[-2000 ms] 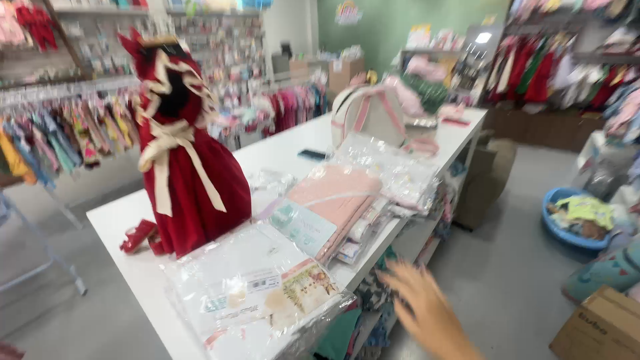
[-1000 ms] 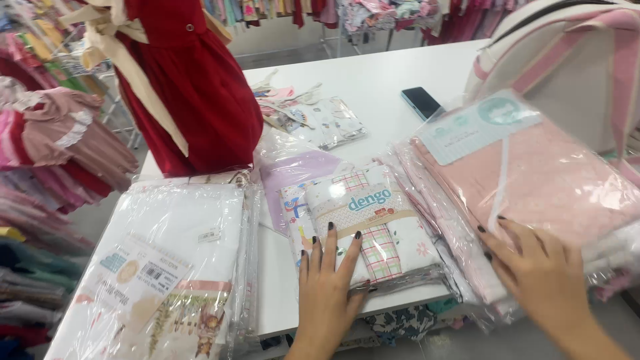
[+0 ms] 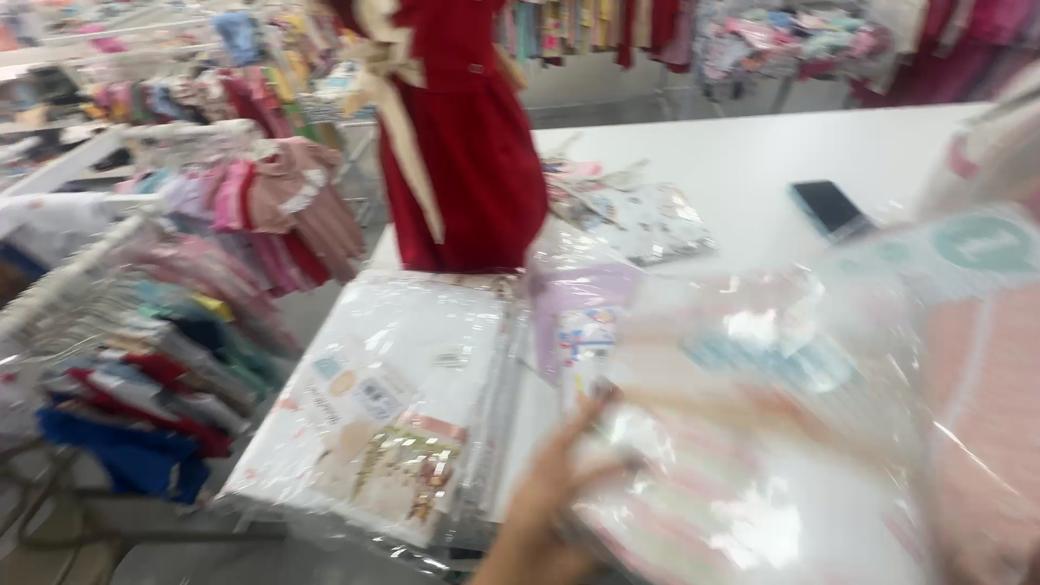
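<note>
My left hand (image 3: 561, 496) is at the bottom centre, its fingers at the left edge of a blurred, plastic-wrapped textile pack (image 3: 756, 439); the pack appears lifted and tilted, and the grip itself is too blurred to make out. My right hand cannot be seen. To the left lies a stack of white packaged textiles (image 3: 406, 390) with printed inserts. A lilac package (image 3: 577, 309) lies between it and the blurred pack. At the right edge, a pink packaged textile (image 3: 983, 414) bears a pale label card. The red dress (image 3: 471, 162) with a cream bow stands behind the white stack.
A phone (image 3: 830, 208) lies on the white table (image 3: 756, 146), near a small clear-wrapped pack (image 3: 650, 219). Part of a white and pink bag (image 3: 991, 154) shows at the right. Racks of small clothes (image 3: 284, 203) stand close on the left, with more behind the table.
The clear-wrapped pack that lay flat under my left hand one second ago now appears raised and tilted. My right hand, then on the pink package, is no longer visible.
</note>
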